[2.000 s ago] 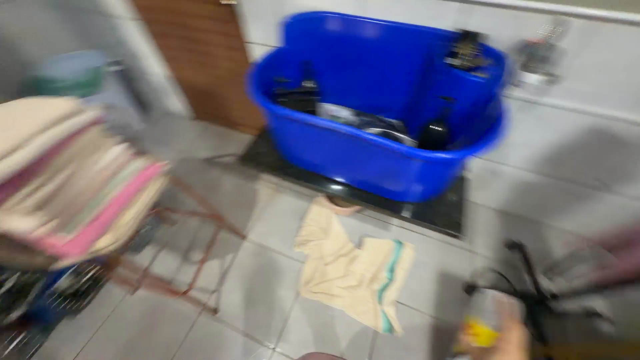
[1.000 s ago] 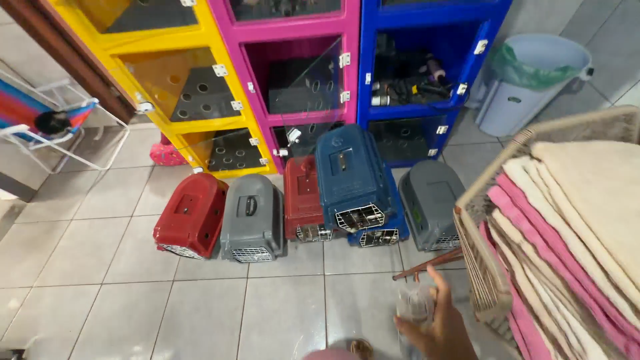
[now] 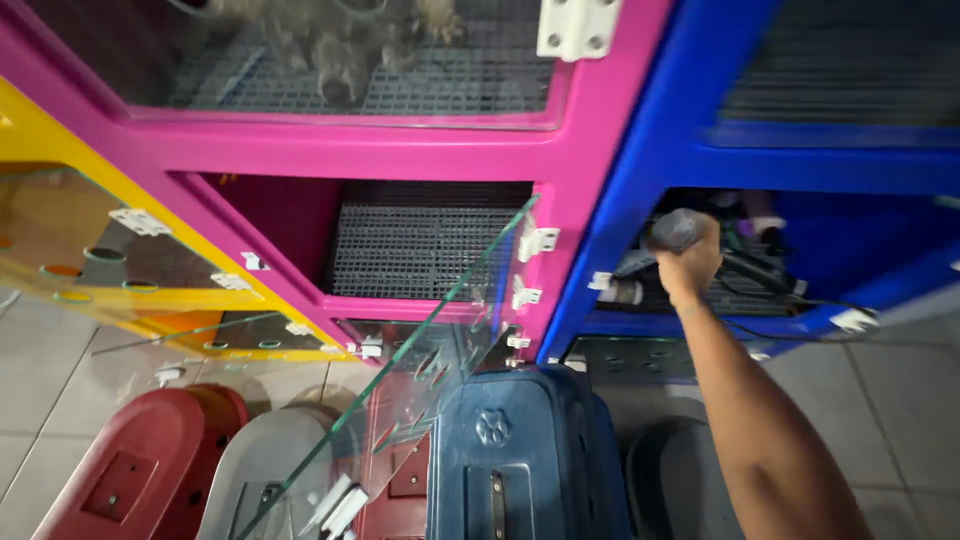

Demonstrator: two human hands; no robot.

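My right hand (image 3: pixel 694 259) reaches into the open blue compartment (image 3: pixel 847 247) at the right, its fingers around a clear, cup-like container (image 3: pixel 676 229). Below and beside the hand lie a black corded tool (image 3: pixel 757 271), a white-capped cylinder (image 3: pixel 622 291) and other items that are blurred. A black cable (image 3: pixel 772 334) hangs over the compartment's lower edge. My left hand is out of view.
An open glass door (image 3: pixel 405 352) juts out from the pink compartment. A grey furry animal (image 3: pixel 337 52) stands behind glass in the pink compartment above. Blue (image 3: pixel 495 450), red (image 3: pixel 142 457) and grey (image 3: pixel 270 465) pet carriers stand below, before the cages.
The view has moved much closer to the cages. My right hand, with the clear container, was in front of the carriers one second ago and is now inside the blue compartment.
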